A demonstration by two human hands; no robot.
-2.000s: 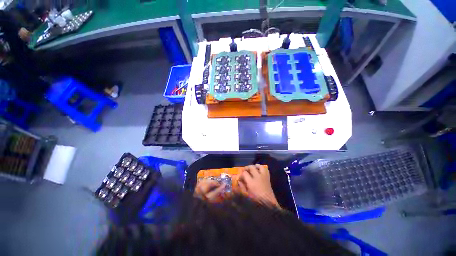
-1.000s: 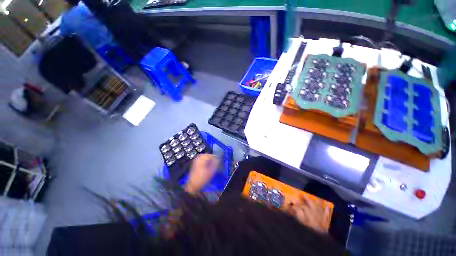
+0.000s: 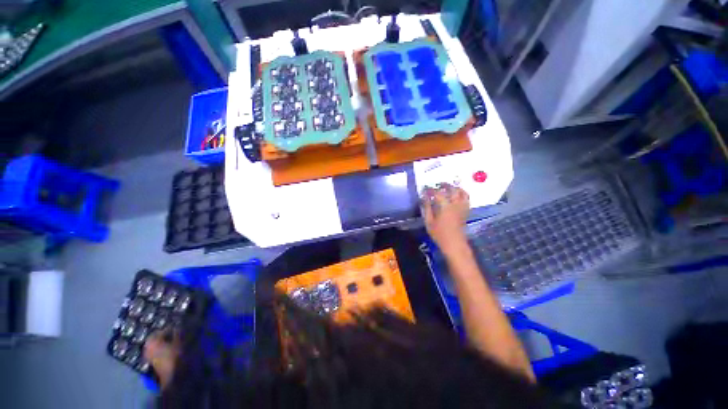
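My right hand (image 3: pixel 445 208) lies on the white machine's front (image 3: pixel 307 209), right of the dark touchscreen (image 3: pixel 375 198), fingers over the small buttons. My left hand (image 3: pixel 162 351) is at the lower edge of the black module tray (image 3: pixel 152 315) on the left; it is partly hidden by hair, and whether it holds a module cannot be told. The orange jig (image 3: pixel 371 279) is on my lap, with modules (image 3: pixel 319 297) in its left pockets and dark empty-looking pockets beside them. Hair hides its lower part.
Two orange fixtures (image 3: pixel 319 169) on the machine carry teal frames, one over modules, one over blue inserts (image 3: pixel 413 84). Left are a blue parts bin (image 3: pixel 199 120), empty black tray (image 3: pixel 195 208) and blue stool (image 3: pixel 56 196). Right are a clear blister tray (image 3: pixel 551 240) and modules (image 3: pixel 619 389).
The view has swung back right. My right hand has moved from the orange jig to the machine's front. My left hand is still by the module tray, now at its lower edge.
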